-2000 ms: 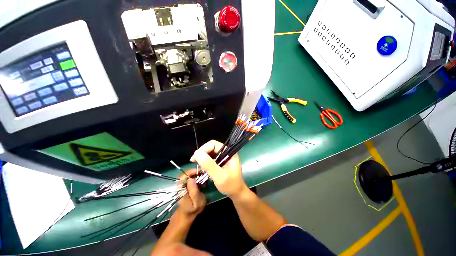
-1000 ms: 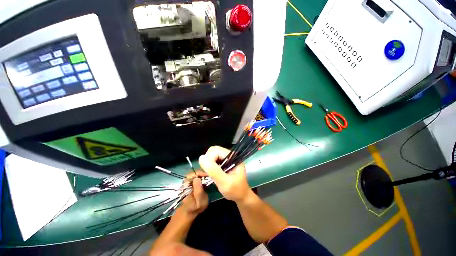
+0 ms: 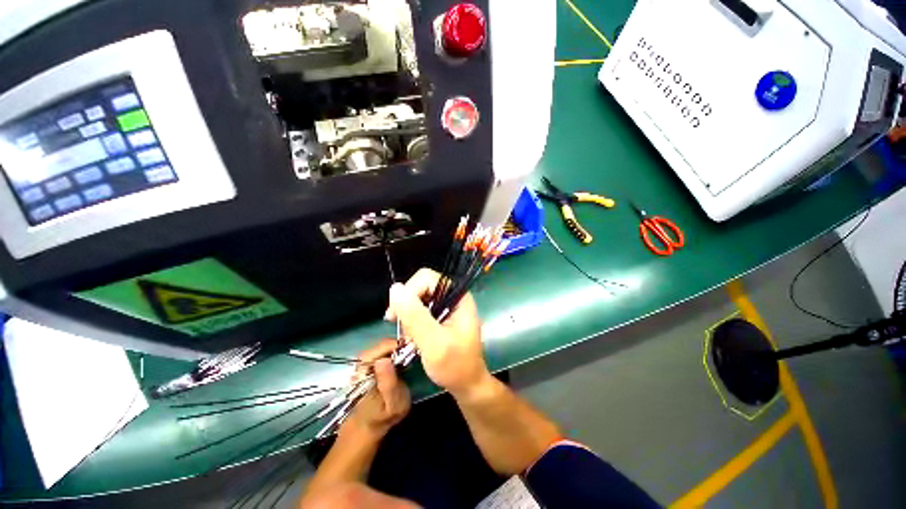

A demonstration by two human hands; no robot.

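A bundle of black leads [image 3: 459,276] with orange-red tips pointing up and to the right lies in my right hand [image 3: 449,338]. My right thumb and finger also hold a single lead [image 3: 388,260] whose far end is at the metal-lined slot [image 3: 376,229] of the machine. My left hand [image 3: 381,390] is closed around the lower, white part of the bundle. Dark and white strands [image 3: 343,406] fan out from it to the left over the bench. The fingers partly hide the middle of the bundle.
The black-and-white machine [image 3: 328,209] stands in front, with a red knob [image 3: 463,30]. A blue bin [image 3: 525,221], pliers [image 3: 571,207] and scissors [image 3: 658,233] lie right of it. A white box machine [image 3: 715,99] stands right. A wire pile [image 3: 221,370] and paper [image 3: 70,403] lie left.
Since one second ago, my right hand has moved slightly up and left, and a single lead now spans from it to the slot. The orange tips point more steeply upward. The view has shifted slightly.
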